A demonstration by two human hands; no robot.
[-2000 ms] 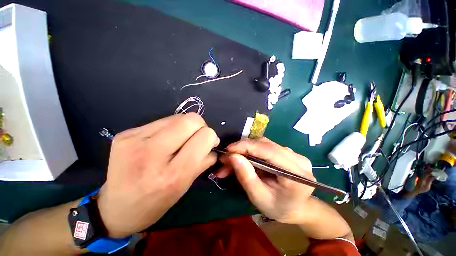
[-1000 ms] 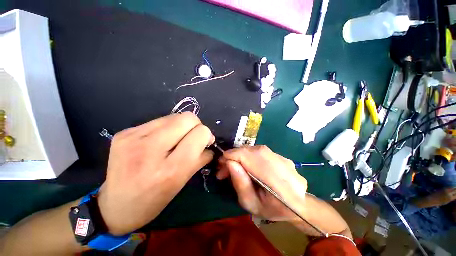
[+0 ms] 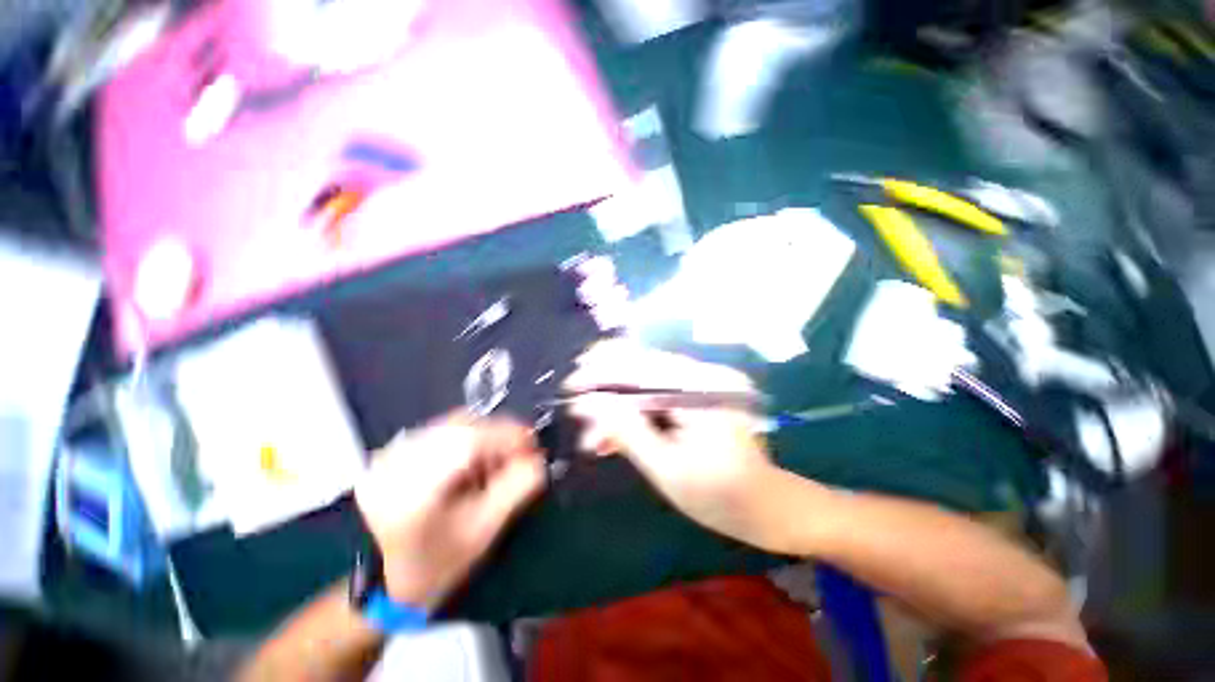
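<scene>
The whole view is blurred. My left hand (image 3: 446, 500) is low, left of centre, above the black mat's front edge, its fingers curled. Whether it holds something small cannot be told. My right hand (image 3: 686, 446) is just right of it, apart from it, shut on thin dark tweezers (image 3: 666, 390) held like a pen and pointing left. A loop of thin pale wire (image 3: 489, 381) lies on the black mat (image 3: 400, 333) beyond my hands. Small white parts (image 3: 600, 287) lie at the mat's right side. Any part at the tweezers' tip is too blurred to tell.
A white carton tray (image 3: 340, 386) with a yellow bit inside stands left. A pink mat (image 3: 466, 173) with blurred objects lies at the back left. White paper (image 3: 753, 280), yellow-handled side cutters (image 3: 919, 247), a thin blue tool (image 3: 826, 413) and cables are at the right.
The view has swung and widened, showing much more of the pink mat and smearing everything. My hands have moved apart and look smaller. The tweezers remain in my right hand.
</scene>
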